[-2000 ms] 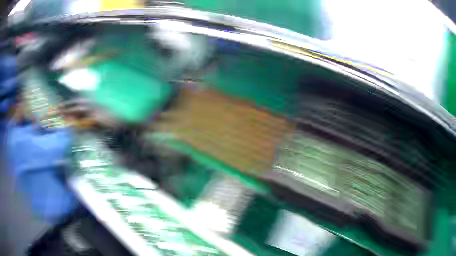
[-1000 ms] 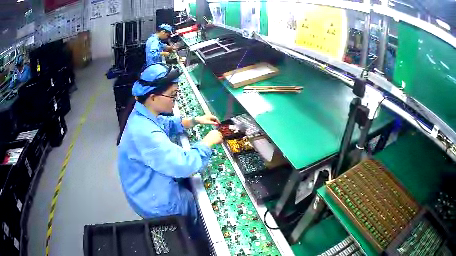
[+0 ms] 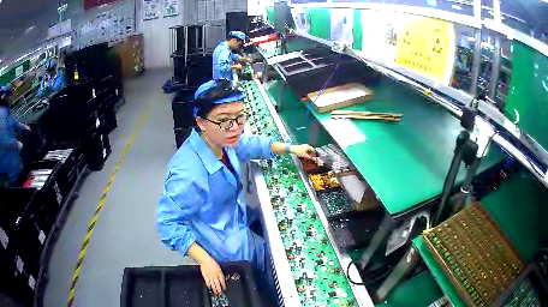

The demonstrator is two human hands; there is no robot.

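Neither of my hands is in view. Nearest in front, green circuit boards [image 3: 294, 216] with small pale and dark parts lie in a continuous row on the assembly conveyor [image 3: 268, 231], between its pale rails. A brown slotted board [image 3: 474, 252] with small green pieces in rows lies on the green shelf at lower right. Part of a compartment tray of green boards [image 3: 524, 294] is cut off by the edge beside it. A black compartment tray [image 3: 174, 288] stands at the bottom, with a few small parts at its right side.
A person in blue [image 3: 210, 180] sits left of the line, one hand over the parts bins [image 3: 324, 181], the other at the black tray. Another person [image 3: 223, 60] works farther back. Black bins [image 3: 78, 120] stand left of the yellow-black floor tape [image 3: 102, 204]. A green-topped shelf [image 3: 384, 162] overhangs the right.
The view has steadied from blur and shifted slightly left since a second ago. The seated person has turned toward me, with one hand lowered to the black tray and the other still at the bins.
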